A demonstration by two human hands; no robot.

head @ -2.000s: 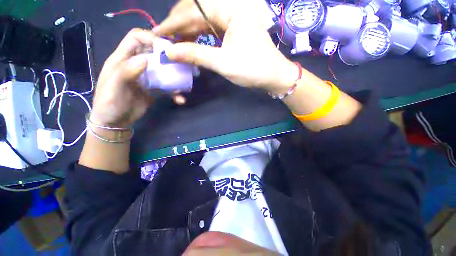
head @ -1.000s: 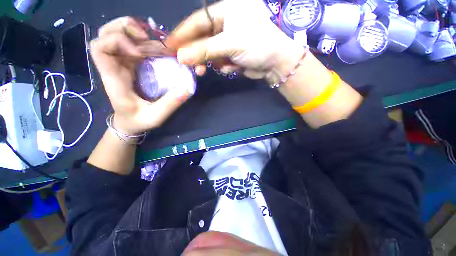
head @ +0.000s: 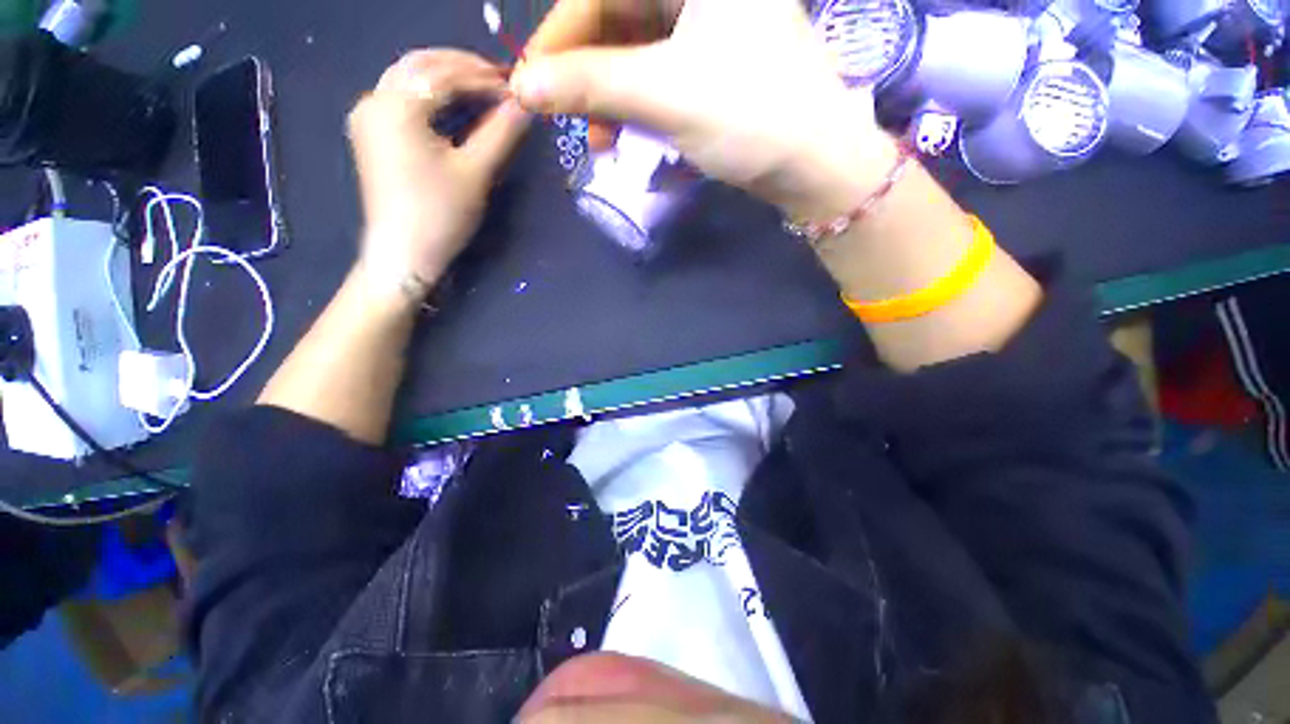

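Observation:
My left hand (head: pixel 432 163) is left of centre, with thumb and finger pinched at a thin red lead wire (head: pixel 511 45). A small white connector (head: pixel 492 17) shows near the top edge. My right hand (head: pixel 693 99) pinches at the same spot, its fingertips touching or nearly touching the left ones. A lavender housing (head: pixel 623 198) shows tilted below my right fingers; whether that hand holds it or it lies on the mat, I cannot tell. Small clear rings (head: pixel 570 142) lie just left of it. The exact part between the fingertips is too small to tell.
A pile of lavender housings (head: pixel 976 71) lies at upper right. At left are a phone (head: pixel 235 156), white cable (head: pixel 212 252), white box (head: pixel 64 340) and black cylinder (head: pixel 78 113). A lavender unit (head: pixel 71 20) is at the upper left. The green edging (head: pixel 707 376) crosses in front.
The housing was in my left hand and now shows farther right, under my right hand. My left hand has let go of its body and moved to the wire. A lavender unit has appeared at upper left.

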